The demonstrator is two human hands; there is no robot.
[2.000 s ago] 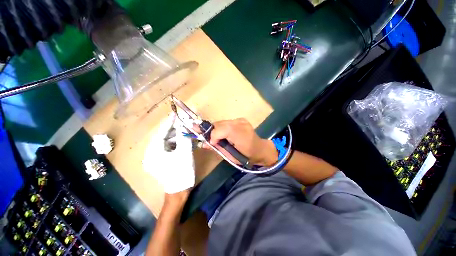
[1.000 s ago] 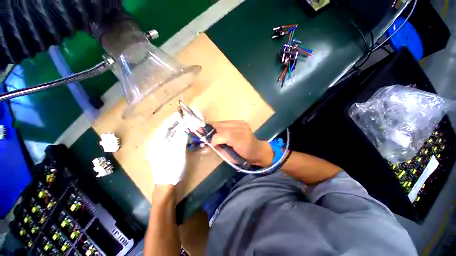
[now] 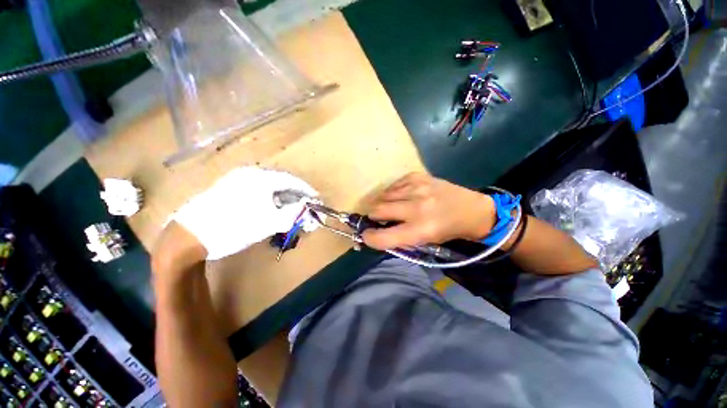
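My left hand [image 3: 243, 209], in a white glove, holds a small part above the tan work board [image 3: 359, 119]. Red and blue lead wires [image 3: 294, 229] hang from the part on the side toward me; glare and the glove hide its shape. My bare right hand [image 3: 426, 213], with a blue wrist strap [image 3: 504, 217], is closed around the soldering iron [image 3: 360, 224]. The iron's metal tip points left and reaches the part by my left fingers. I cannot tell if it touches.
A clear fume cone [image 3: 231, 88] hangs above the board. Two white housings [image 3: 121, 197] stand at the board's left edge. A black compartment tray [image 3: 88, 339] is lower left. Loose lead wires [image 3: 479, 94] lie on the green mat. A plastic bag [image 3: 602, 215] is at right.
The view has shifted. My left forearm has swung out to the left and the glove now lies more sideways. The iron's tip has turned from pointing up-left to nearly level. The leads show more clearly.
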